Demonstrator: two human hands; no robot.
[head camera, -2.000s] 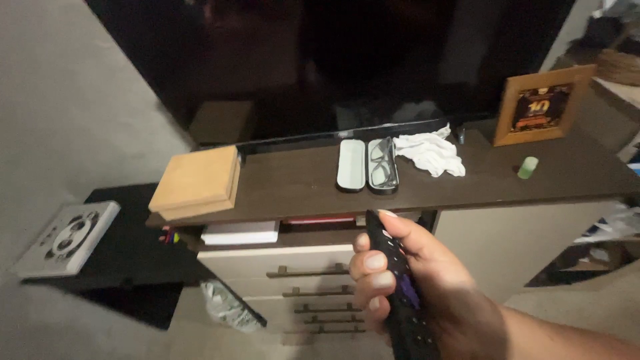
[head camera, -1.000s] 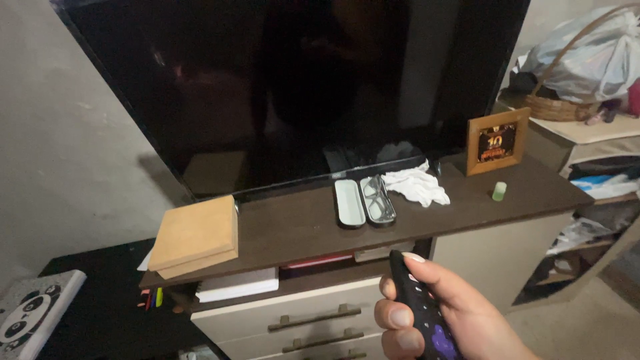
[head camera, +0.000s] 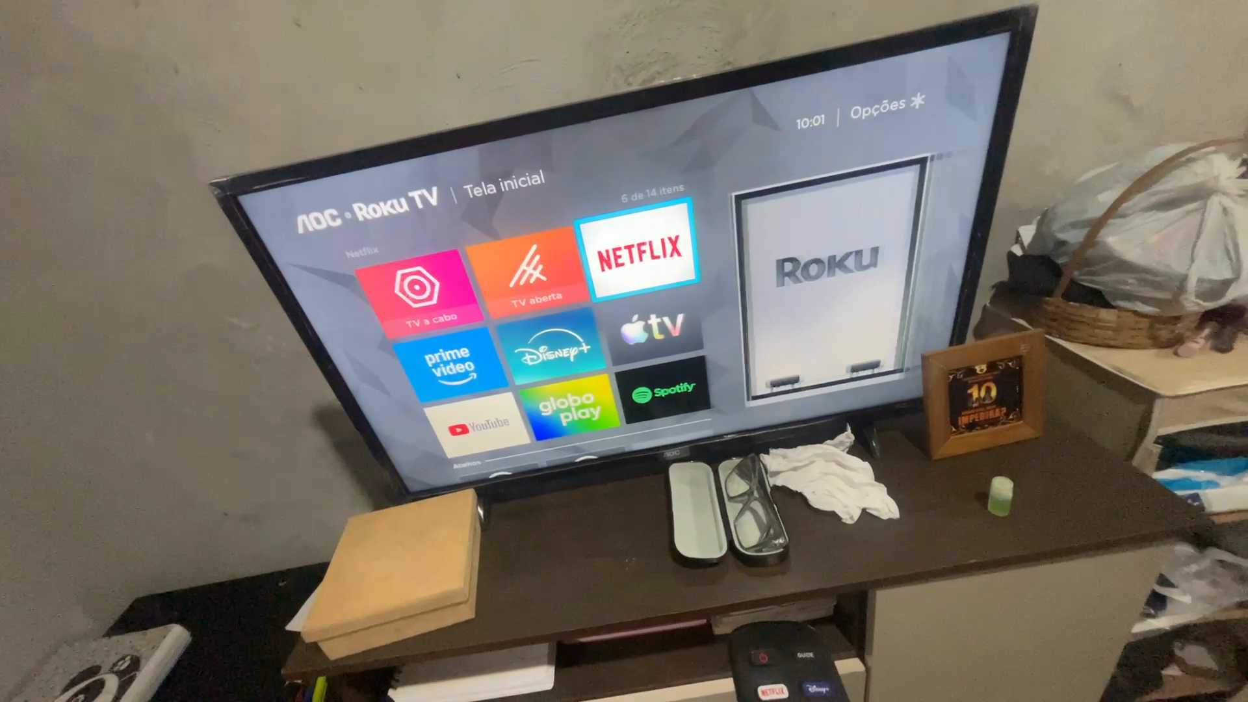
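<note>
Only the top end of a black remote control shows at the bottom edge, with its buttons facing up; any hand on it is out of view. Neither my left hand nor my right hand can be seen. Behind the remote, a television stands on a dark wooden cabinet top, its screen lit with a menu of coloured tiles. In front of the television lies an open glasses case with black-framed eyeglasses in its right half. A crumpled white cloth lies beside the case.
A tan box sits at the cabinet's left end. On the right are a wooden picture frame and a small green-capped container. A wicker basket holding plastic bags stands farther right. Papers lie on the shelf below.
The television screen was dark and is now lit. My right hand, earlier around the remote control, has gone out of view; the remote sits lower in the view, which has tilted up.
</note>
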